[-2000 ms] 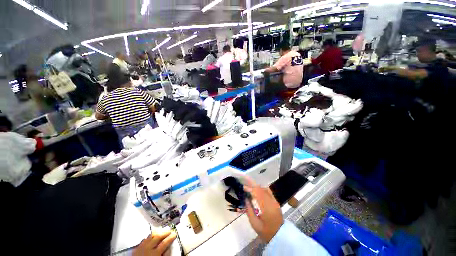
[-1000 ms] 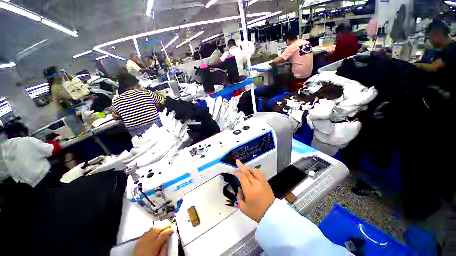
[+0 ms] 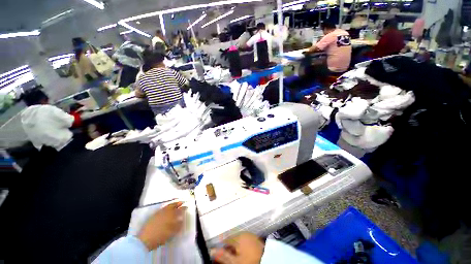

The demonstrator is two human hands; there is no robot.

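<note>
A light grey fabric panel (image 3: 147, 219) with a dark right edge lies on the white table in front of the sewing machine (image 3: 227, 142). My left hand (image 3: 164, 225) rests on the panel, fingers towards the needle area. My right hand (image 3: 241, 248) is low at the front, blurred and cut by the lower edge, beside the dark panel edge; its fingers are curled and I cannot tell if they hold it. Thread snips (image 3: 258, 190) lie right of the needle beside a folded dark scrap (image 3: 251, 172). A small brown block (image 3: 210, 192) sits near the presser foot.
Black panels (image 3: 77, 191) are stacked at the left. A smartphone (image 3: 302, 175) lies at the table's right end. A blue crate (image 3: 351, 234) stands at the lower right. White bundles (image 3: 181, 121) lie behind the machine. Several people sit at machines beyond.
My right hand has moved from the machine's control panel down to the front of the table. My left hand is further onto the grey panel, which now shows more. The camera view has shifted.
</note>
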